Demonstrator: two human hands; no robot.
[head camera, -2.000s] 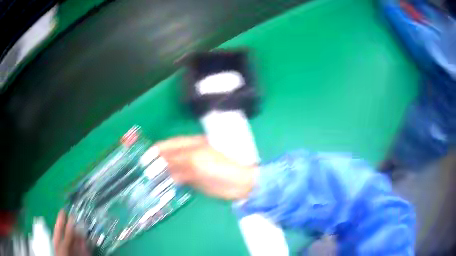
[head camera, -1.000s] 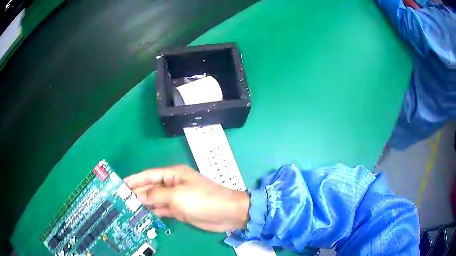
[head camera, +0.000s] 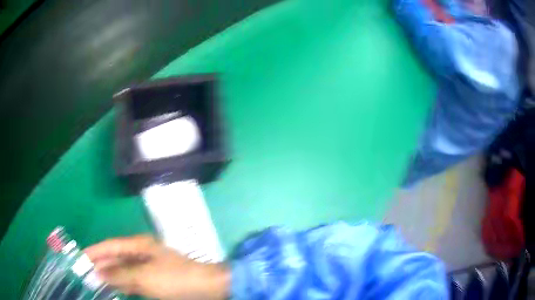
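Note:
A green circuit board (head camera: 51, 280), blurred and cut off by the frame's bottom edge, lies at the lower left. A red block shows at its upper corner. My right hand (head camera: 155, 270) is at the board's right edge, its fingers closed on the edge beside pale square parts. The fingertips are blurred. A white label strip (head camera: 183, 218) with small print runs from a black open box (head camera: 176, 170) down under my right wrist. A white label roll (head camera: 168, 138) sits inside the box. My left hand is not in view.
A green mat (head camera: 311, 129) lies under the box and board. A dark conveyor belt (head camera: 117, 47) curves along the upper left. A person in a blue smock (head camera: 469, 88) is at the upper right. A red object (head camera: 504, 217) is at the right, beyond the mat's edge.
The view has shifted, so the box, strip, board and my right hand show further left and lower. My left hand, seen two seconds ago, is out of view. My right hand stays at the board's edge.

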